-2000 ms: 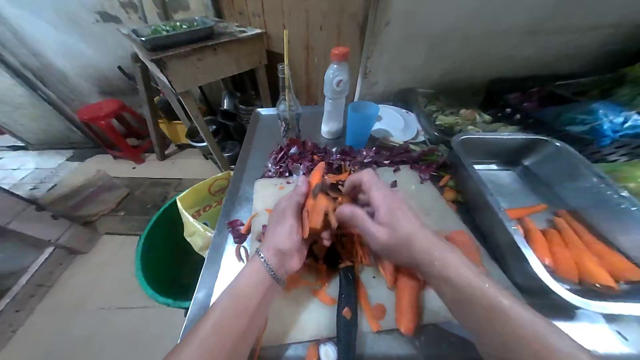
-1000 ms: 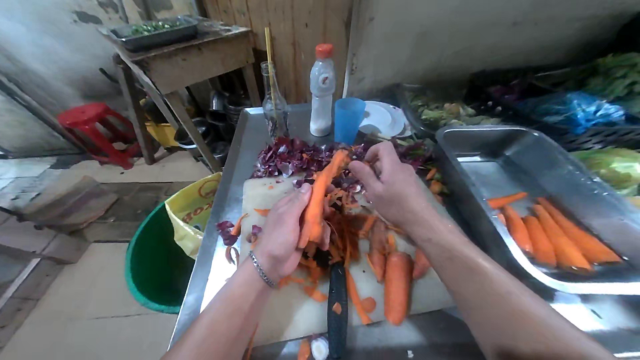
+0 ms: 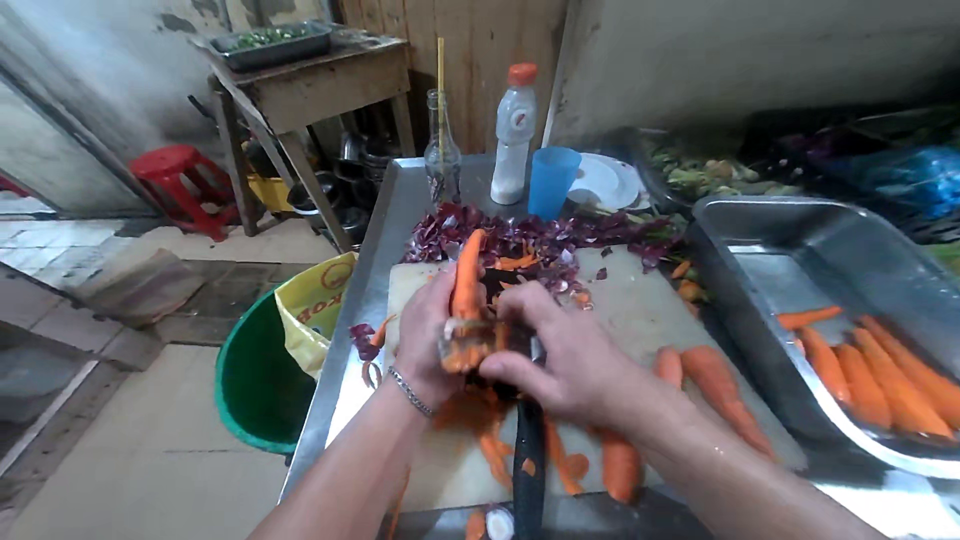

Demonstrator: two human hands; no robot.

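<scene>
My left hand (image 3: 427,330) grips an orange carrot (image 3: 467,277), its narrow end pointing up and away. Against the carrot's lower part, my right hand (image 3: 562,352) holds a blurred peeler (image 3: 480,337); its exact shape is hard to tell. Below both hands lies a white cutting board (image 3: 630,307) with carrot peelings (image 3: 491,450) on it. A knife's black handle (image 3: 529,465) points toward me, its blade hidden under the hands and peelings. More carrots (image 3: 720,386) rest on the board's right side. Purple onion skins (image 3: 487,232) are heaped along the far edge.
On the right stands a metal tray (image 3: 847,214) holding several carrots. Behind the board are a glass bottle (image 3: 442,161), a plastic bottle (image 3: 514,142), a blue cup (image 3: 553,180) and white plates (image 3: 607,180). A green tub (image 3: 259,375) with a yellow bag (image 3: 315,307) is at the left.
The carrot in my left hand now stands more upright. My right hand has moved from near its far tip down toward its lower part.
</scene>
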